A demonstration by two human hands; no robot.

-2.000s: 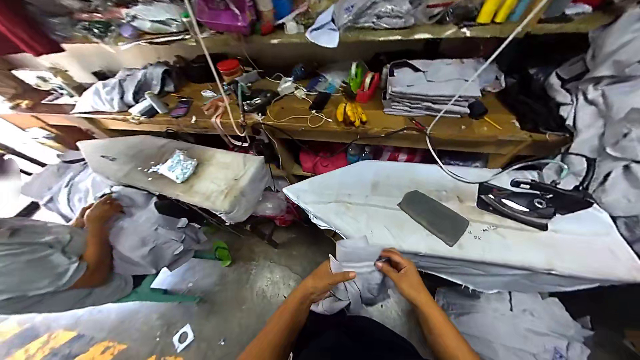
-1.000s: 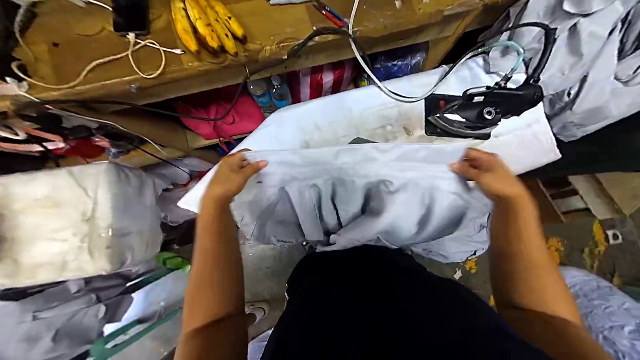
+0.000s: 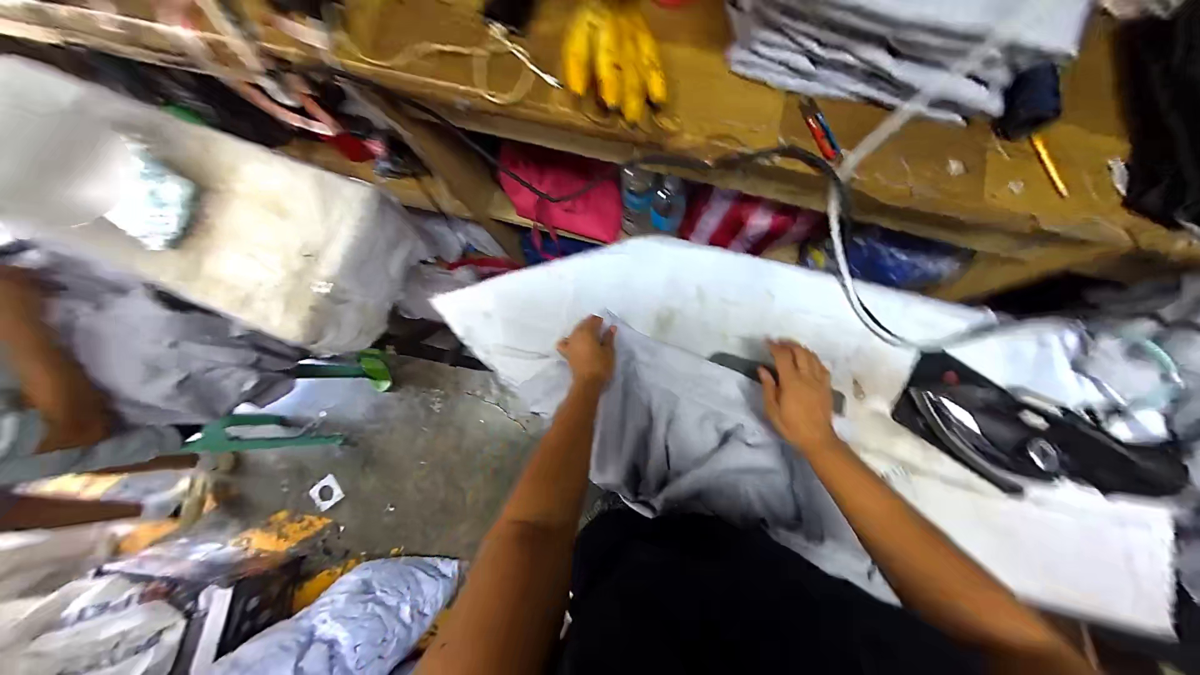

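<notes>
Light grey fabric (image 3: 684, 431) lies over the near edge of a white cloth-covered ironing board (image 3: 656, 272) and hangs in folds toward my body. My left hand (image 3: 589, 352) grips the fabric's upper left corner between thumb and fingers. On the fabric's right part rests my right hand (image 3: 799, 394), its fingers spread; beneath and beside it a dark flat piece (image 3: 741, 364) shows in part. A black electric iron (image 3: 1022, 431) rests at the board's right end, a cable running near it.
A wooden workbench (image 3: 750, 131) behind holds bananas (image 3: 614, 56), folded grey cloth (image 3: 872, 47) and cables. Another padded board (image 3: 253, 225) stands at left, where a co-worker's arm (image 3: 47, 366) reaches over grey cloth. A green stool (image 3: 262, 436) stands on the floor.
The fabric, bunched in both hands two seconds ago and stretched between them one second ago, now lies on the board. My right hand has let go of its edge and lies spread. The view has shifted.
</notes>
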